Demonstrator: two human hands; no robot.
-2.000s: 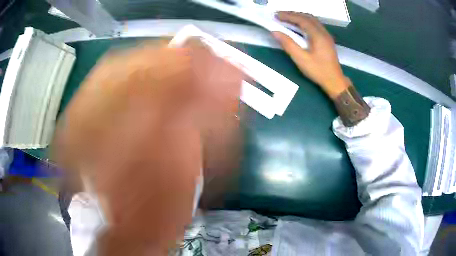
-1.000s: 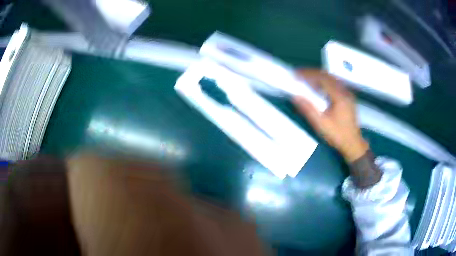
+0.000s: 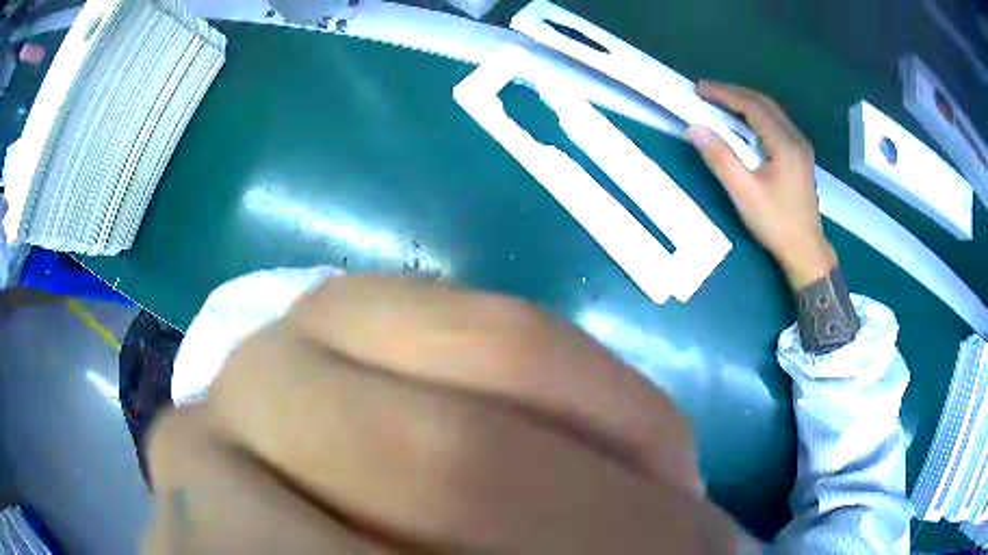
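Note:
A white die-cut insert frame (image 3: 639,179) lies flat on the green bench, with a long watch-shaped opening showing green. Behind it is a long slim white box base (image 3: 650,78) with an opening in its top, lying along the pale rail. My right hand (image 3: 764,168) grips its near right end, thumb on the near side and fingers over the far side. My left hand (image 3: 433,423) is very large and blurred, close to the camera, with its fingers curled. Whether it holds anything cannot be told. It hides the lower middle of the bench.
A thick leaning stack of insert blanks (image 3: 125,141) stands at the left end. A white stack of cut-out inserts (image 3: 959,444) is at the right edge. Beyond the rail (image 3: 888,233), a white box base (image 3: 910,173) and a lid (image 3: 953,125) lie on the dark green belt.
My left hand has moved toward the middle, close to the camera. The view has shifted. The slim box in my right hand and the insert frame are now farther apart at their upper ends.

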